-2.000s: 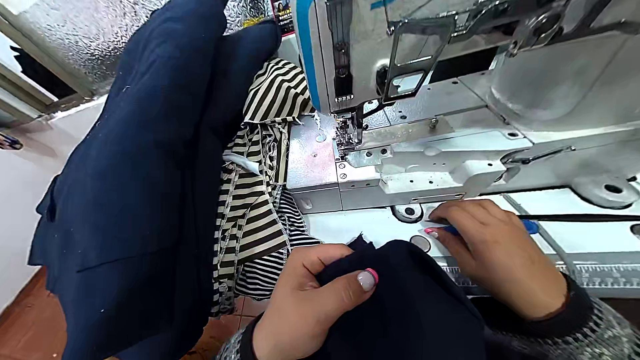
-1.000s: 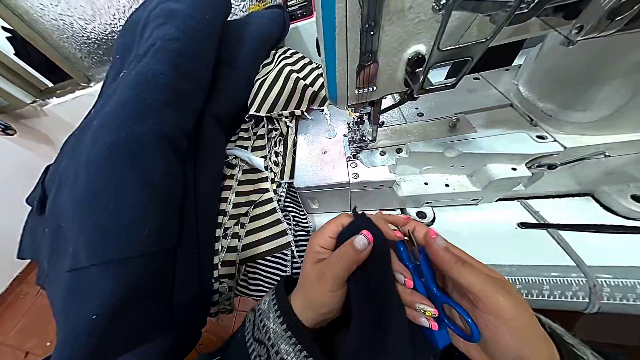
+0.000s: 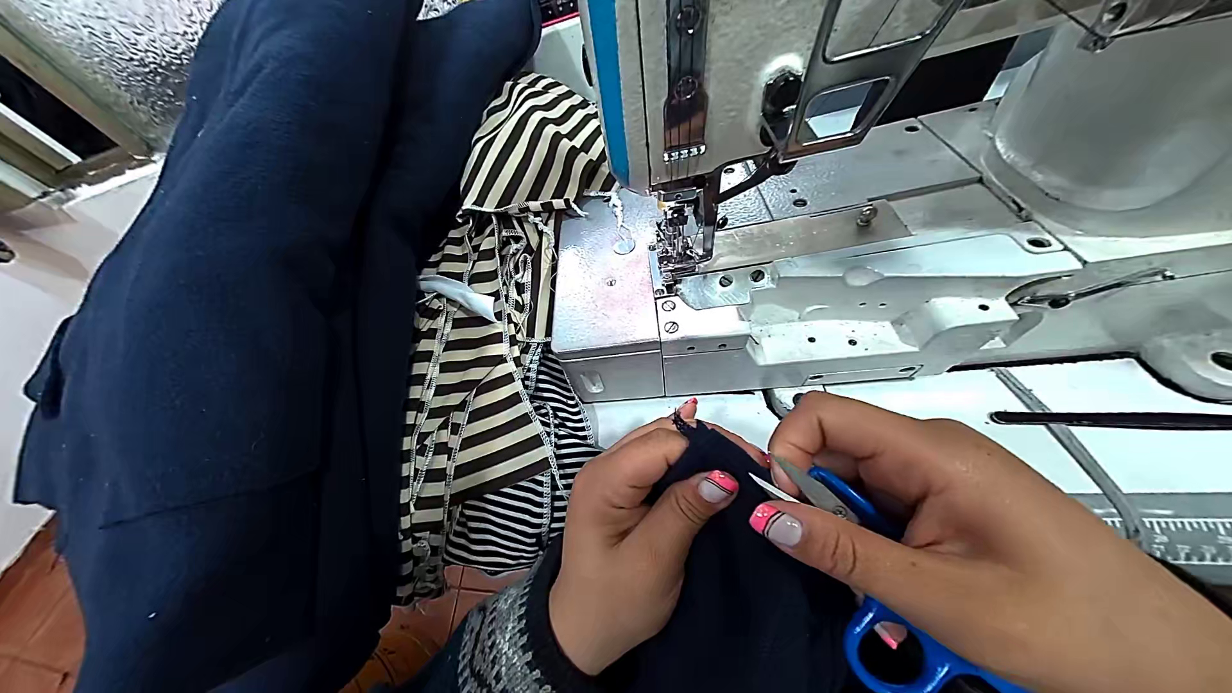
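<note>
My left hand [image 3: 640,539] pinches the edge of a dark navy fabric piece [image 3: 751,597] between thumb and fingers, below the sewing machine bed. Close beside it on the right, my right hand [image 3: 924,520] holds small scissors with blue handles [image 3: 905,645]. Their blades are a little apart, pointing left at the fabric; whether they touch it I cannot tell. The fabric hangs down from my fingers and runs out of the bottom of the view. Just above my hands is the metal bed of an industrial sewing machine [image 3: 703,337], with its needle and presser foot area lit.
A large navy garment or cloth [image 3: 221,289] hangs at the left. Between it and the machine lie striped fabric pieces [image 3: 481,414] with stitched seams. A ruler strip [image 3: 1184,541] and a thin black rod or strip [image 3: 1116,420] lie at the right. Tiled floor [image 3: 34,616] shows lower left.
My right hand has picked up the blue scissors from the table and brought them to the fabric beside my left hand. Their blades now point toward the cloth.
</note>
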